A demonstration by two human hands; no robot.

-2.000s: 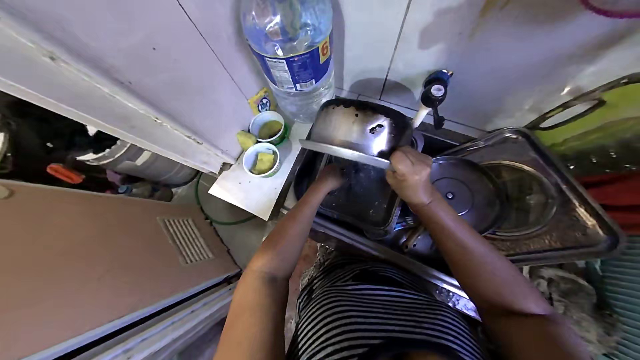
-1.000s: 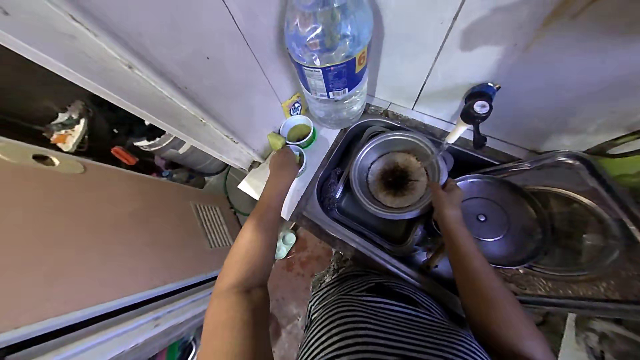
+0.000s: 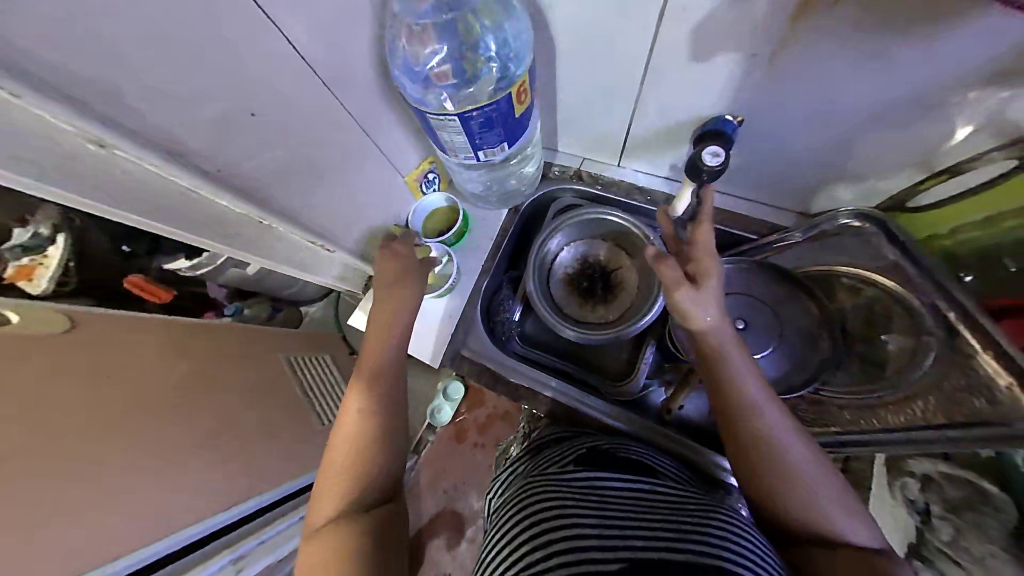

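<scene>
At the white ledge, my left hand (image 3: 402,262) has its fingers bunched on a yellow-green sponge (image 3: 422,250), over the rim of a small white tub (image 3: 442,276); the fingers hide part of the sponge. Beside it stands another white tub (image 3: 438,218) with greenish contents. My right hand (image 3: 692,276) is raised with fingers spread, just below the black faucet (image 3: 707,160) and right of a round metal pot (image 3: 594,274). The pot sits in the sink basin (image 3: 488,320), a dark burnt patch at its centre, on top of a rectangular pan (image 3: 576,360).
A large water bottle (image 3: 480,104) stands behind the tubs, near a yellow packet (image 3: 426,178). Round metal lids or pans (image 3: 768,320) lie on the drainboard (image 3: 984,352) at right. A green object with a black-rimmed handle opening (image 3: 960,200) leans at far right. A brown door (image 3: 160,400) is at left.
The pot, tilted between both hands at first, now rests in the basin. My left hand has moved left to the tubs. My right hand has let go of the pot's rim and risen toward the faucet.
</scene>
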